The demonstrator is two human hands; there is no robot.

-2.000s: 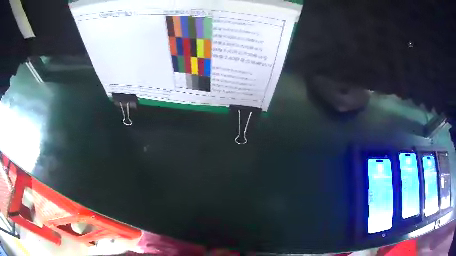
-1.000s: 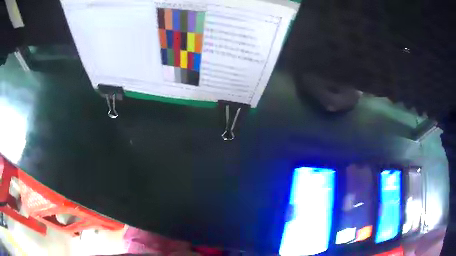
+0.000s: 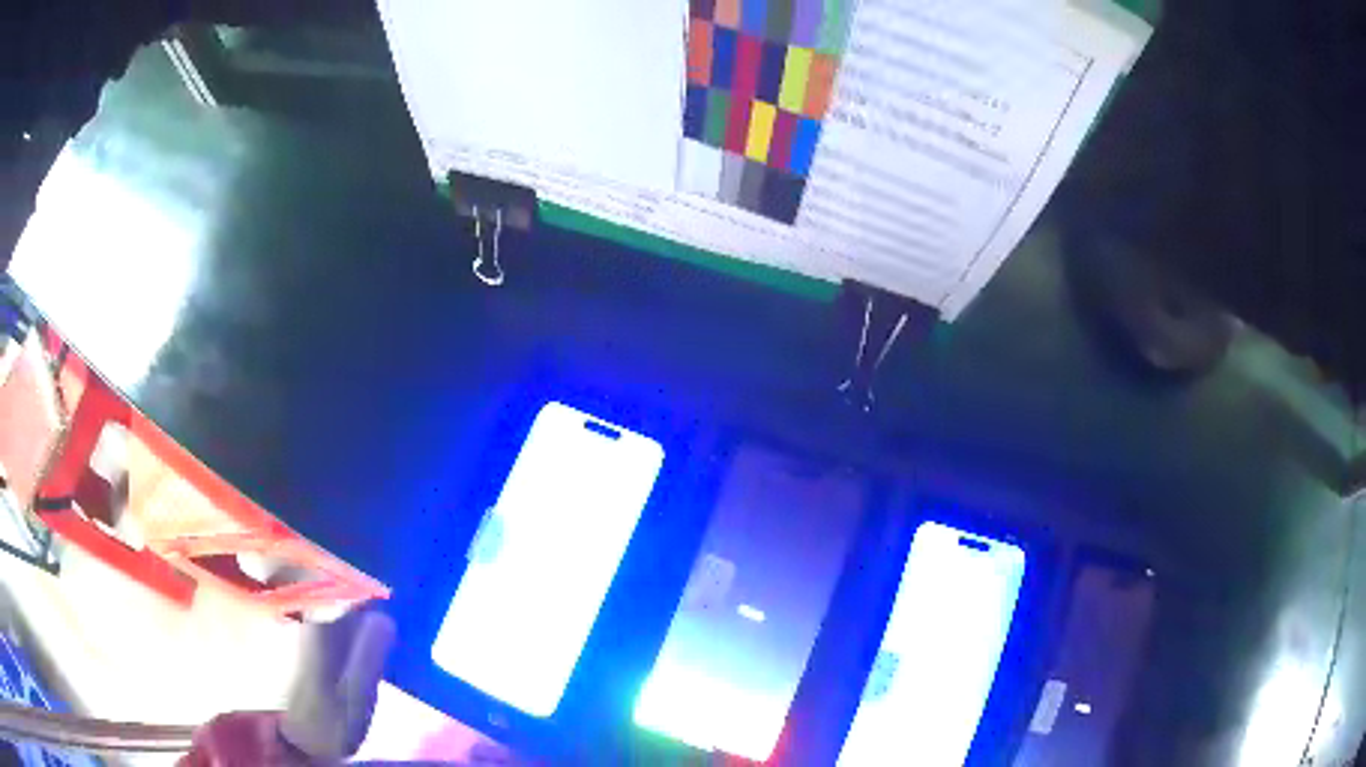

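Observation:
Four smartphones stand in a slanted row in the lower middle and right. The leftmost phone (image 3: 551, 562) glows white with a blue halo. The second phone (image 3: 757, 592) has a dim purple screen, brighter at its lower end. The third phone (image 3: 941, 644) glows white; the fourth (image 3: 1086, 674) is dark with small pale marks. My left hand (image 3: 342, 682) is blurred at the bottom left, near the table's front edge and left of the phones, not touching them; its grip cannot be told. My right hand is not in view.
A white test chart (image 3: 554, 90) with a colour checker (image 3: 757, 98) stands behind the phones on two black binder clips. A dark round object (image 3: 1161, 322) lies right of it. Red plastic stools (image 3: 135, 510) stand beyond the front edge of the dark green table (image 3: 300, 345).
The phones now show farther left and nearer the middle of the view. The chart shows farther right and tilted. The leftmost phone's screen is whiter. My left hand has come into view at bottom left.

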